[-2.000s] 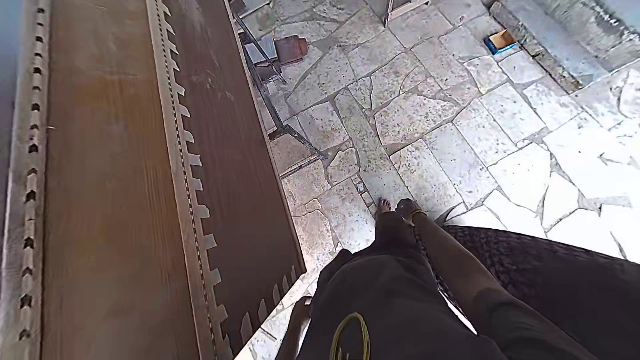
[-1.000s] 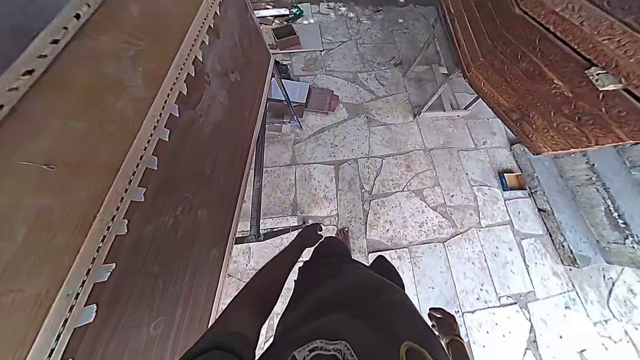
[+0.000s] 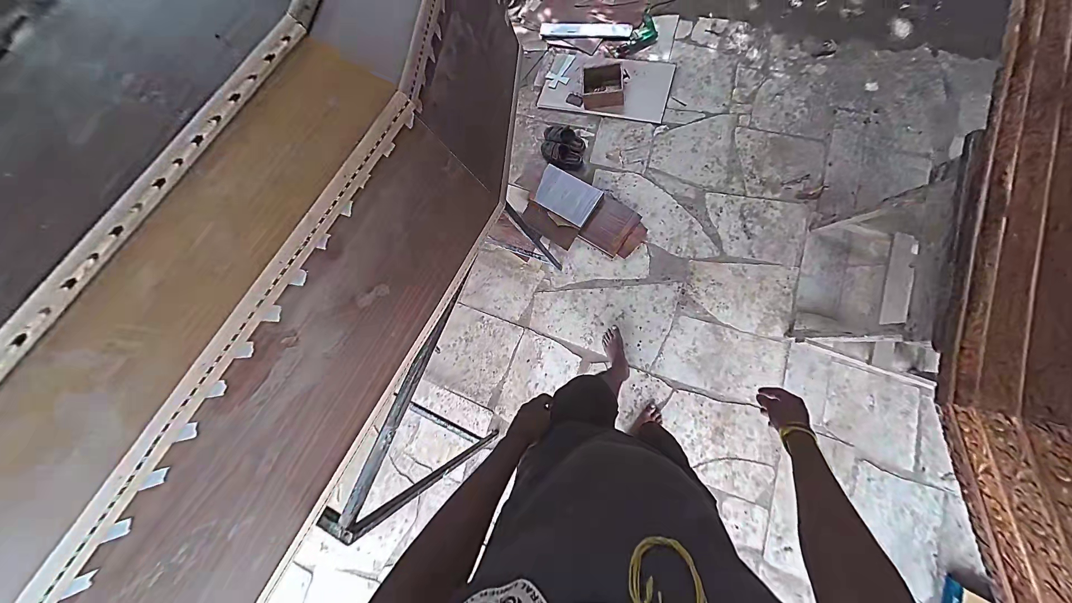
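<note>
My left hand (image 3: 531, 419) hangs beside my left thigh with its fingers curled; whether it holds anything cannot be seen. Out to the right of my body, my right hand (image 3: 784, 407) hangs over the stone paving, fingers loosely bent and nothing visible in them, a yellow band at the wrist. Nearest to the left hand is a dark metal support frame (image 3: 394, 427) under a long wooden panel structure (image 3: 335, 327). Pale tabs line the moulding (image 3: 276, 276) between its brown and tan panels. My bare feet are on the paving.
Ahead on the paving lie stacked boards (image 3: 569, 197), a pair of dark sandals (image 3: 563, 148) and a small wooden box (image 3: 603, 86) on a pale board (image 3: 651, 90), with a green tool (image 3: 645, 35) beyond. At right stand a carved wooden piece (image 3: 1017, 335) and a pale frame (image 3: 871, 362).
The view has swung a lot, bringing the sandals and the box on its board into clear sight. My left hand, reaching ahead of the body a second ago, is now down by the thigh.
</note>
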